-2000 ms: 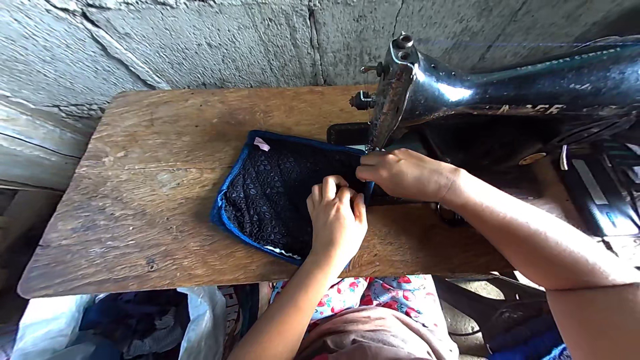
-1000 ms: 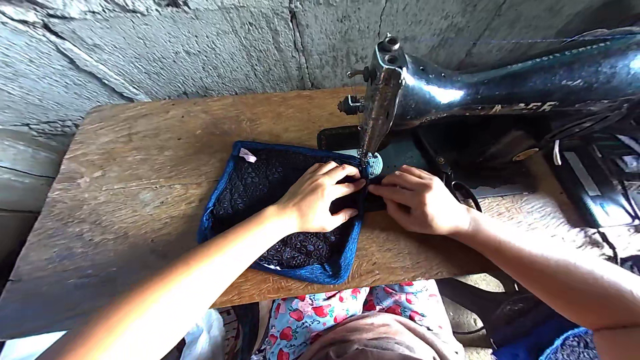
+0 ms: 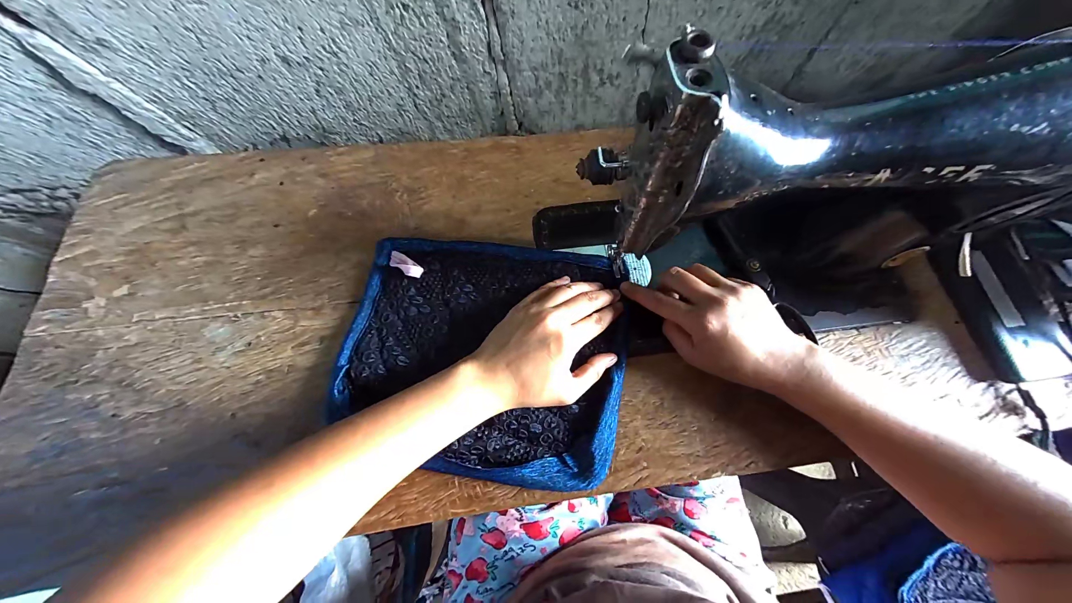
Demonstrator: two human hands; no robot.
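Observation:
A dark patterned fabric piece with a blue border [image 3: 419, 335] lies on the wooden sewing table, a small pink tag [image 3: 406, 265] near its far left corner. Its far right corner is under the needle and presser foot [image 3: 618, 261] of a black sewing machine [image 3: 754, 134]. My left hand [image 3: 553, 343] rests flat on the fabric near the right border, fingers slightly spread, gripping nothing. My right hand [image 3: 720, 327] is just right of the border, its index fingertip touching the edge close to the presser foot; its other fingers are curled.
The wooden tabletop [image 3: 209, 251] carries the machine and meets a grey block wall [image 3: 335, 67] at the back. Below the front edge are a pale plastic bag [image 3: 339, 574] and blue fabric [image 3: 946, 574] at lower right. A thread runs above the machine arm.
Two seconds ago both hands pinched the fabric near the needle; my left hand now lies flatter on it. The fabric has turned, its right border now running towards the table's front edge.

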